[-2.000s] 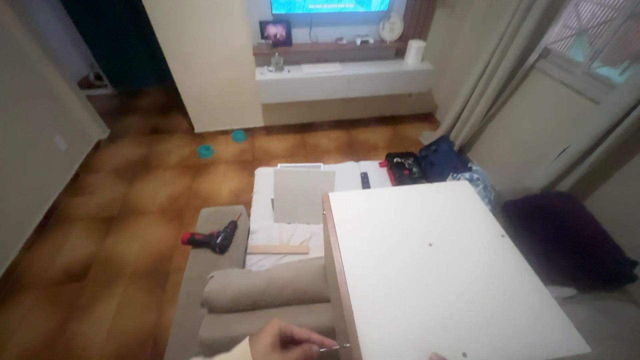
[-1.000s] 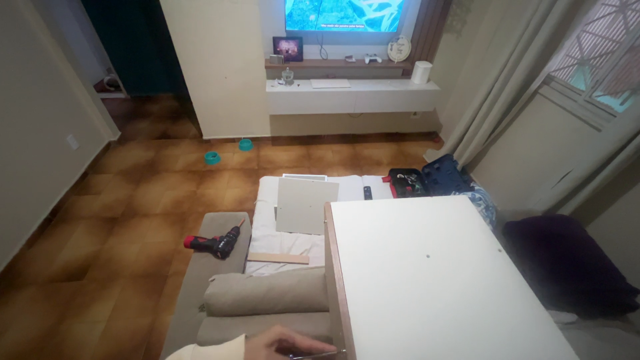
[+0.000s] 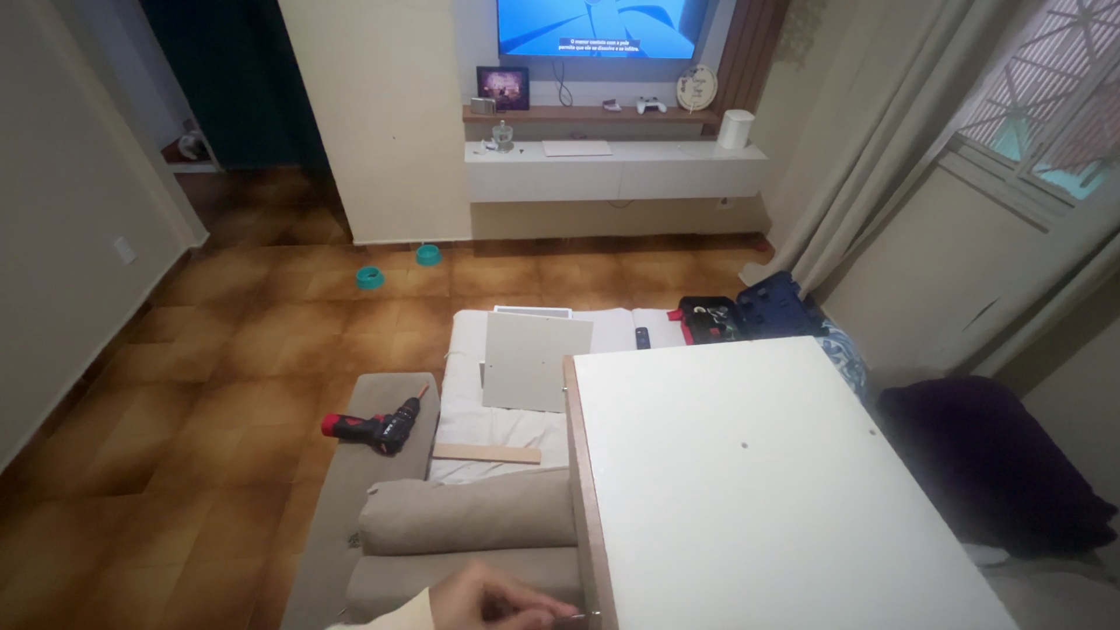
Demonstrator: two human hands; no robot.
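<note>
My left hand [image 3: 494, 599] is at the bottom edge, in a light sleeve, its fingers pinched on a small metal piece [image 3: 573, 619]. That piece meets the wood-toned left edge of a large white panel [image 3: 752, 490], part of a piece of furniture; its exact kind is too small to tell. Small holes show in the panel's top face. My right hand is out of view. To the left, a red and black cordless drill [image 3: 381, 429] lies on a beige sofa part.
Beige cushions [image 3: 472, 512] lie beside the panel. Beyond are a wooden strip [image 3: 487, 453], a smaller white board [image 3: 535, 360], a remote control [image 3: 643, 338] and an open tool case [image 3: 713, 320]. A purple pillow [image 3: 989, 459] is at the right; teal bowls [image 3: 369, 277] stand on the tiled floor.
The fingertip seen at the panel's near edge two seconds ago is out of view. My left hand stays at the panel's left edge with the metal piece. The view has tilted up somewhat.
</note>
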